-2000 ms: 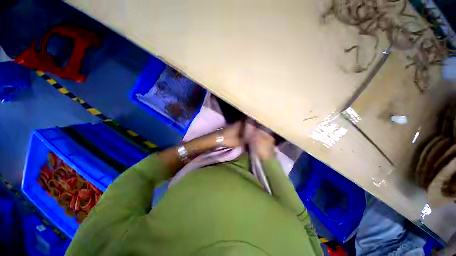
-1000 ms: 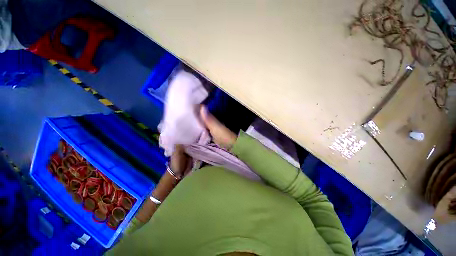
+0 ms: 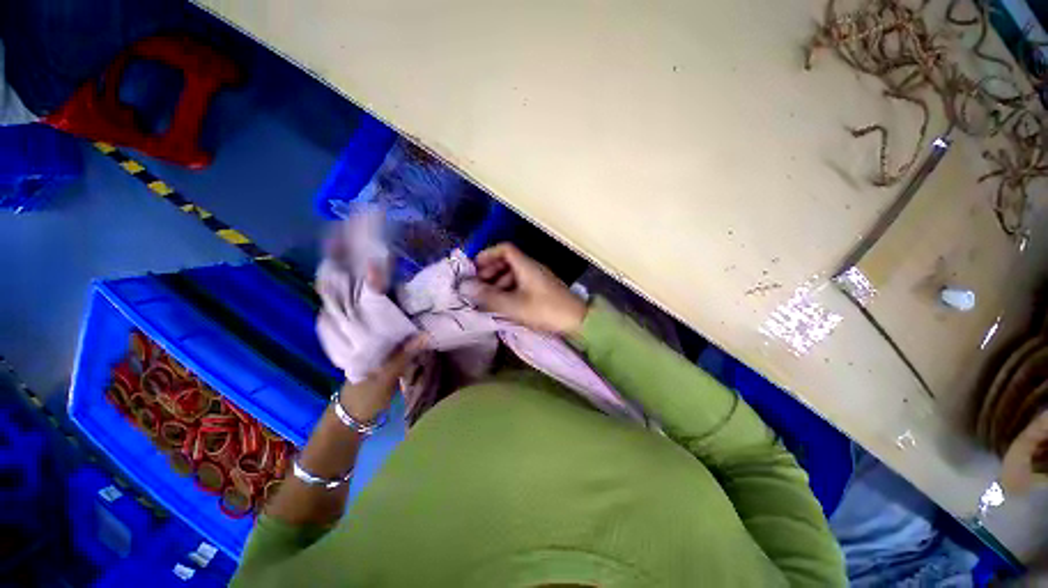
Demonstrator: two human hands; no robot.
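Note:
The pink-lilac overshirt [image 3: 454, 322] is around my waist over the green top [image 3: 517, 471]. One bunched part of it stands up at the left, blurred at its tip. My left hand [image 3: 397, 365], with two bangles on the wrist, holds this bunch; its fingers are mostly hidden by the cloth. My right hand [image 3: 523, 289] is just to the right, its fingers curled on a gathered part of the cloth near the table edge.
The tan table [image 3: 552, 126] bears tangled twine [image 3: 891, 46], a small white cap [image 3: 956, 299], a thin rod [image 3: 891, 342] and stacked rings [image 3: 1017, 385]. Below are a blue bin of red-banded rings [image 3: 213, 442], another blue bin [image 3: 351, 167] and a red stool [image 3: 207, 98]. Grey-blue cloth shows lower right.
The bunched cloth has moved from in front of my left hand to further left and is narrower. My right hand's fingers have curled onto the cloth. The hands were close together two seconds ago.

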